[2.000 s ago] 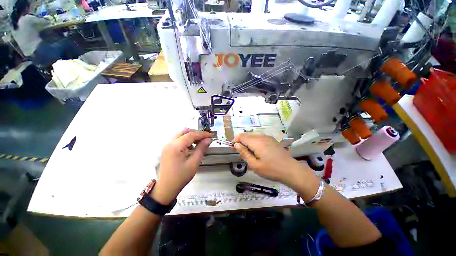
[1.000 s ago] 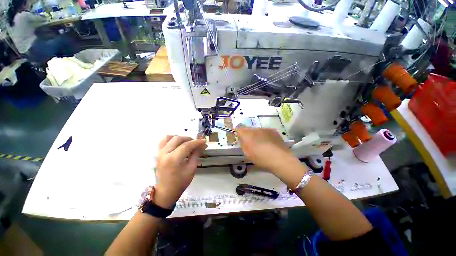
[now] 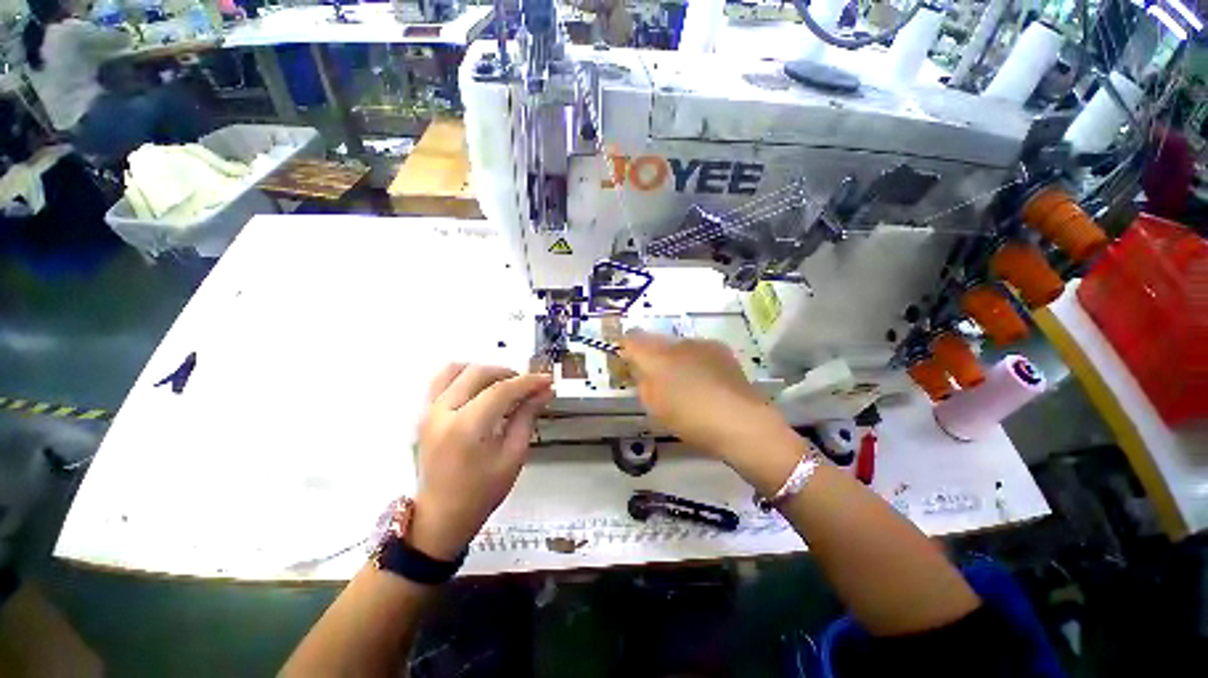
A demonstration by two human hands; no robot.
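Observation:
The white sewing machine (image 3: 848, 159) marked JOYEE stands on the white table. My right hand (image 3: 689, 391) is shut on slim metal tweezers (image 3: 596, 344), whose tip points left at the needle clamp and presser foot area (image 3: 559, 325). My left hand (image 3: 480, 431) is at the front edge of the machine bed, just below and left of the needles. Its thumb and index fingertip are pinched together; any thread between them is too fine to see. Brown strips (image 3: 617, 368) lie on the bed.
Black thread snips (image 3: 682, 510) lie at the table's front edge (image 3: 331, 563). A red-handled screwdriver (image 3: 866, 453) and pink thread cone (image 3: 990, 397) are at the right. A dark scrap (image 3: 176, 372) lies far left. Orange tension knobs (image 3: 1027, 273), a red basket (image 3: 1153, 318) and a blue basket (image 3: 941, 629) stand right.
My hands were together in front of the bed two seconds ago. My right hand has moved up with the tweezers to the needle area; my left has dropped slightly. The view has shifted a little.

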